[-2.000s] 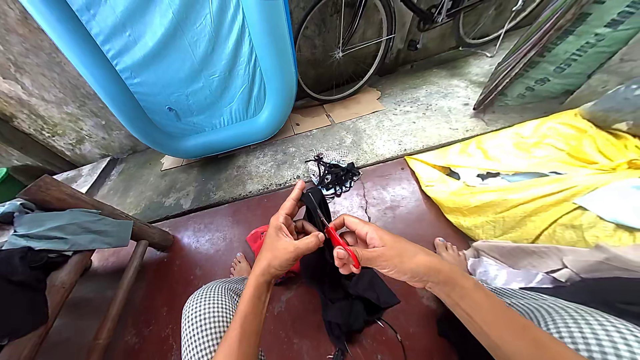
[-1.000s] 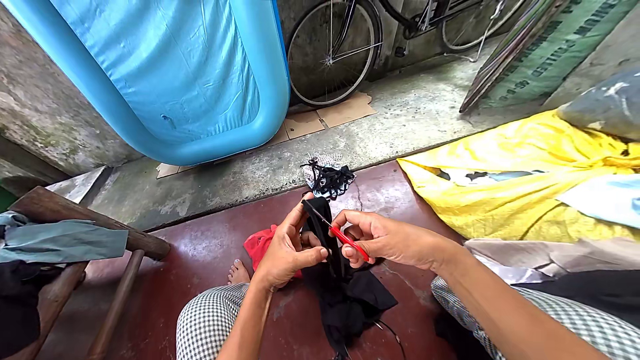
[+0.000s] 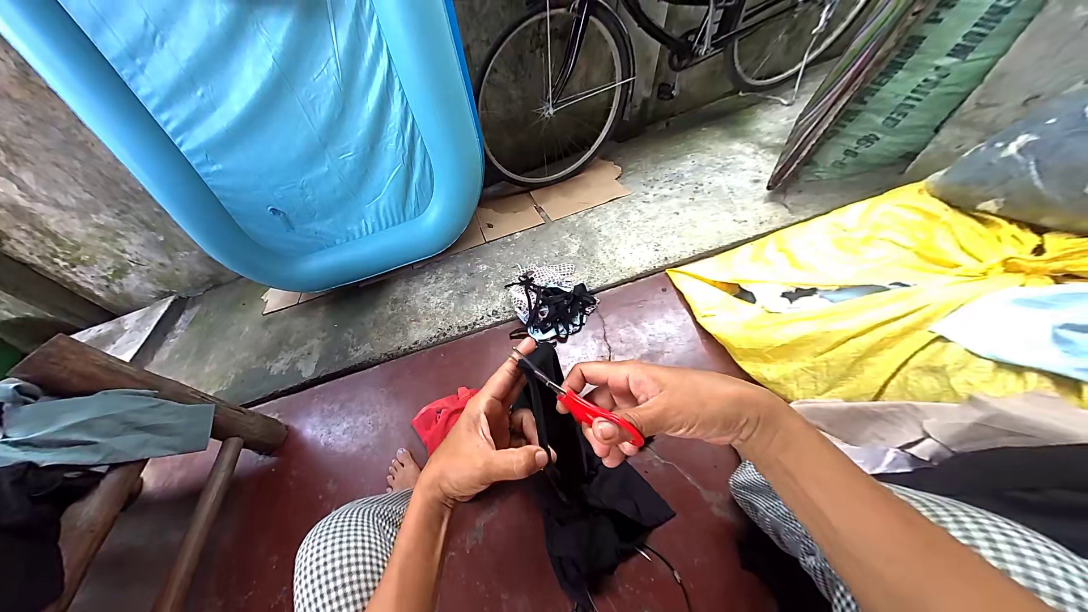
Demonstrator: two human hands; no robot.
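Note:
My right hand holds small scissors with red handles, their dark blades pointing up and left along the edge of a black fabric piece. My left hand grips that fabric, its index finger raised by the blade tips. The cloth hangs down between my knees to a wider black part low over the floor, with a thin cord or wire at its lower right. Beyond my hands lies a pile of black straps and scraps. A red cloth lies left of my left hand.
A yellow sack with cloth showing is at the right. A wooden stool or frame bearing grey-green cloth stands left. A blue inflatable pool and a bicycle lean near the wall. Pale fabric lies right.
The scissors have turned from pointing steeply upward to lying slantwise over the black fabric's edge. Both hands still hold what they held.

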